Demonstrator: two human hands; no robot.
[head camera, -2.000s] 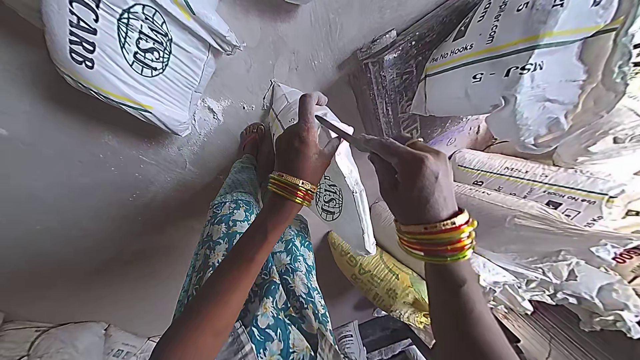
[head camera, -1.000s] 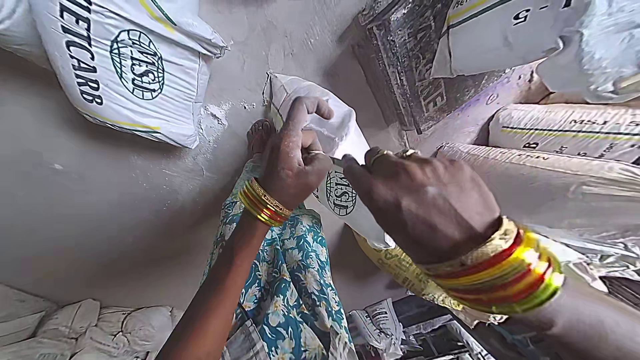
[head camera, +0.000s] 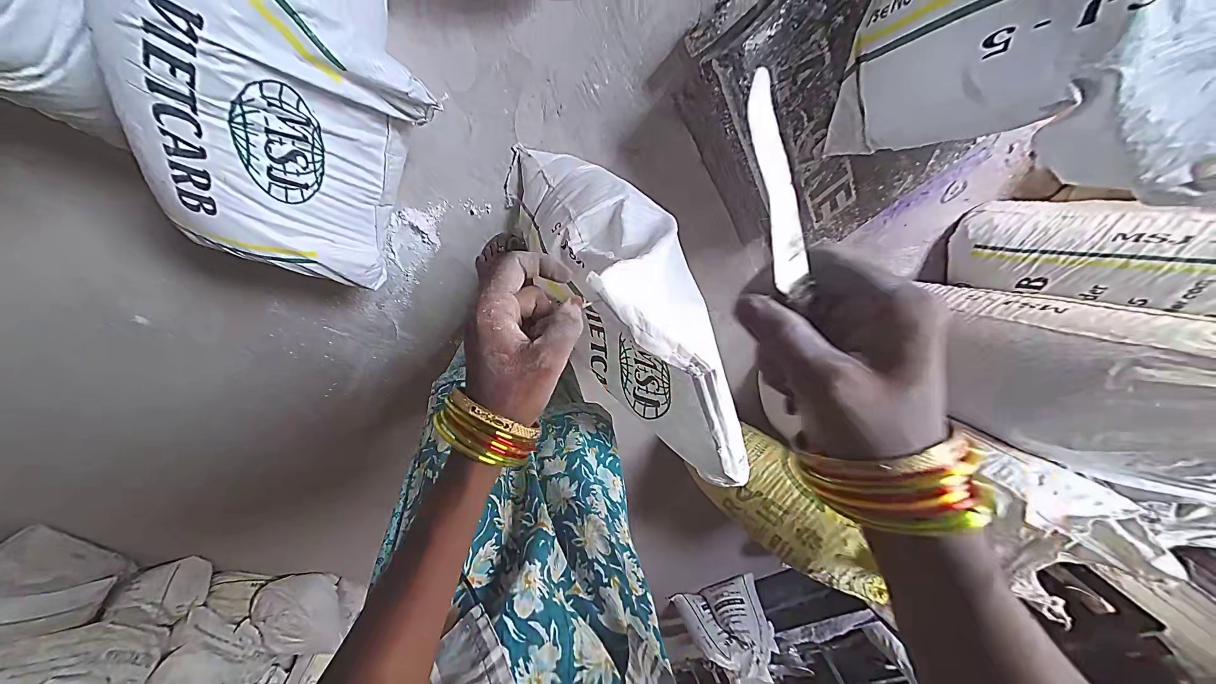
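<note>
A white printed sack (head camera: 665, 275) stands in front of my legs, its upper side creased and bulging. My left hand (head camera: 522, 328) has its fingers curled on the sack's near left edge, pinching it. To the right of the sack, my right hand (head camera: 850, 342) is closed round the handle of a knife (head camera: 781, 180), whose pale blade points up and away, apart from the sack. The knife's handle is mostly hidden in the fist. Bangles circle both wrists.
A full white sack (head camera: 256, 133) lies at upper left beside spilled white powder (head camera: 413, 233). Stacked sacks (head camera: 1092, 247) and a dark box (head camera: 750, 123) stand at right. A yellow sack (head camera: 807, 513) lies below them. Folded sacks (head camera: 190, 617) fill the lower left.
My right hand with the knife has moved right, away from the sack and my left hand, where it was a second ago. My left hand has moved off the sack's top to its left edge.
</note>
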